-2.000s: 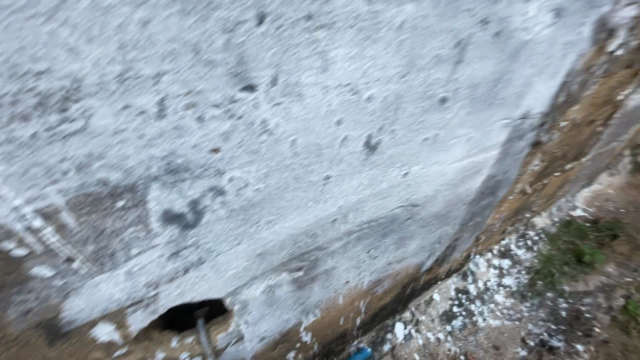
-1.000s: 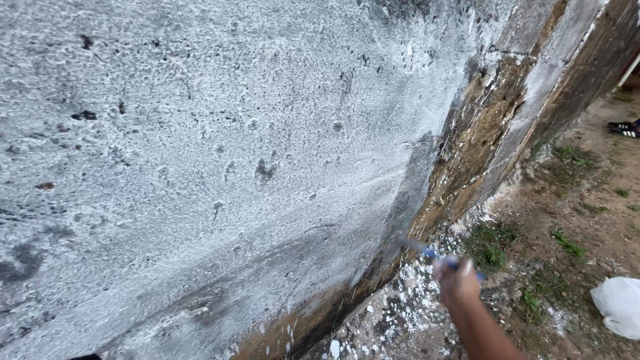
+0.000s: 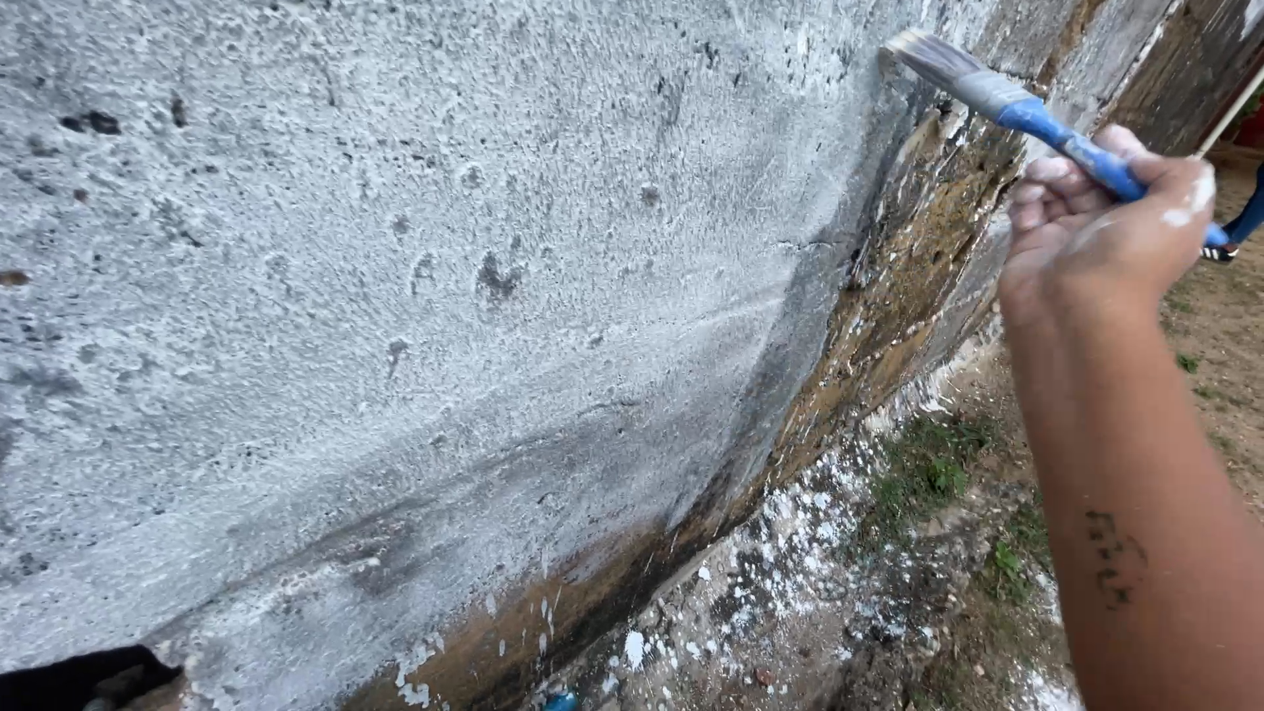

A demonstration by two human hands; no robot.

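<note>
My right hand [image 3: 1106, 217], with white paint on its fingers and thumb, grips the blue handle of a paintbrush [image 3: 1047, 123] at the upper right. The bristles point up and left, at or close to the surface of a rough wall [image 3: 444, 296] coated in whitish paint; whether they touch it is hard to tell. Beside the brush, the wall's edge shows bare brown, crumbling material [image 3: 918, 257]. My left hand is out of view.
White paint spatters cover the ground [image 3: 750, 602] at the wall's foot, near small green weeds [image 3: 938, 474]. A dark hole [image 3: 89, 681] lies at the lower left. Part of a person's leg and shoe [image 3: 1220, 253] shows at the far right. A small blue object [image 3: 561, 701] sits at the bottom edge.
My right hand, out of view two seconds ago, was low by the wall's foot a second ago with the brush. It is now higher up, with the bristles farther up the wall.
</note>
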